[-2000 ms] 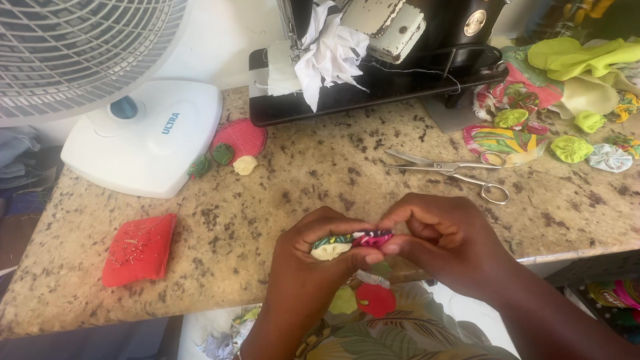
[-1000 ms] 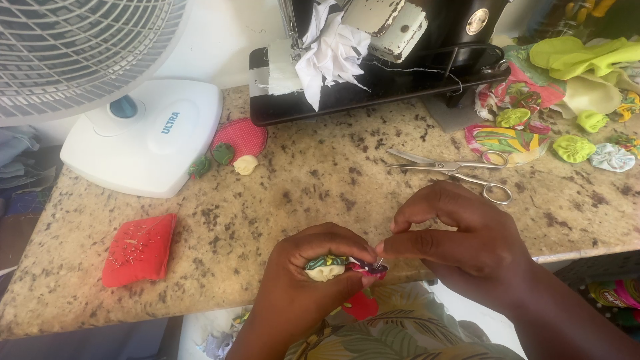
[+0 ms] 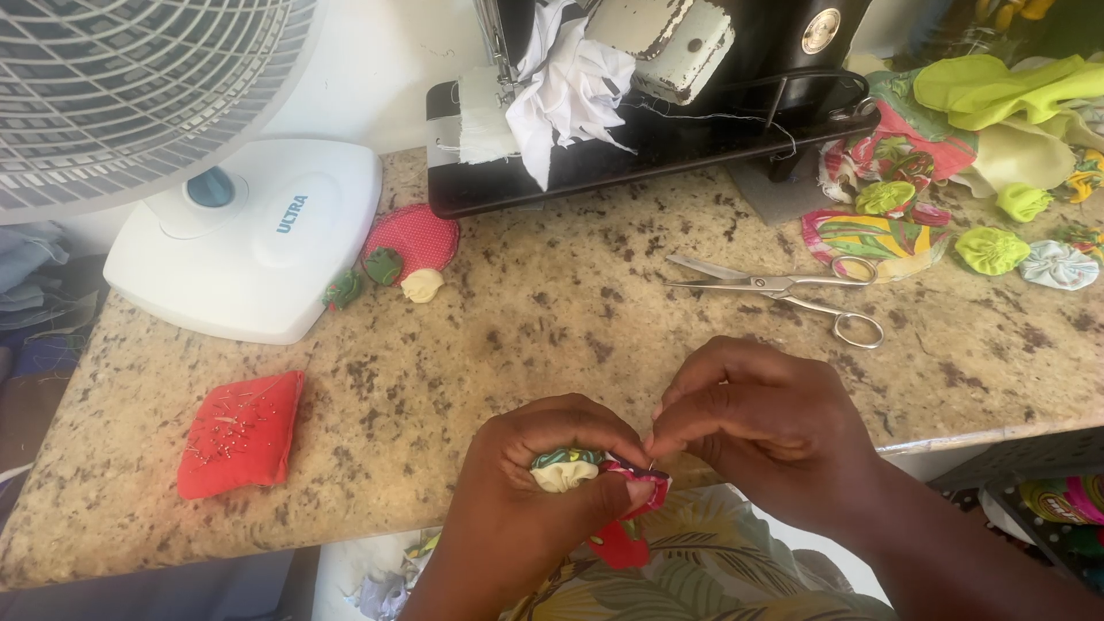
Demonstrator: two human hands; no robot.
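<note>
My left hand (image 3: 552, 483) holds a bunch of gathered fabric pieces between thumb and fingers, above the front edge of the counter. Among them are a cream fabric rosette (image 3: 565, 475), a green patterned one behind it, and a pink and dark printed fabric piece (image 3: 657, 494) at the fingertips. A red fabric piece (image 3: 619, 545) hangs below. My right hand (image 3: 759, 423) is just right of the printed piece, thumb and forefinger pinched together by what looks like a thin needle, mostly hidden. Open metal scissors (image 3: 768, 283) lie beyond my hands.
A red pincushion (image 3: 240, 435) full of pins sits at left on the granite counter (image 3: 414, 362). Behind stand a white fan (image 3: 250, 233) and a black sewing machine (image 3: 655, 147) with white cloth. Fabric rosettes (image 3: 992, 250) and scraps lie at right; a pink dotted fabric circle (image 3: 420, 241) beside the fan.
Two seconds ago both hands met at the fabric; my right hand has since lifted and shifted right. The fabric bunch stays in my left hand.
</note>
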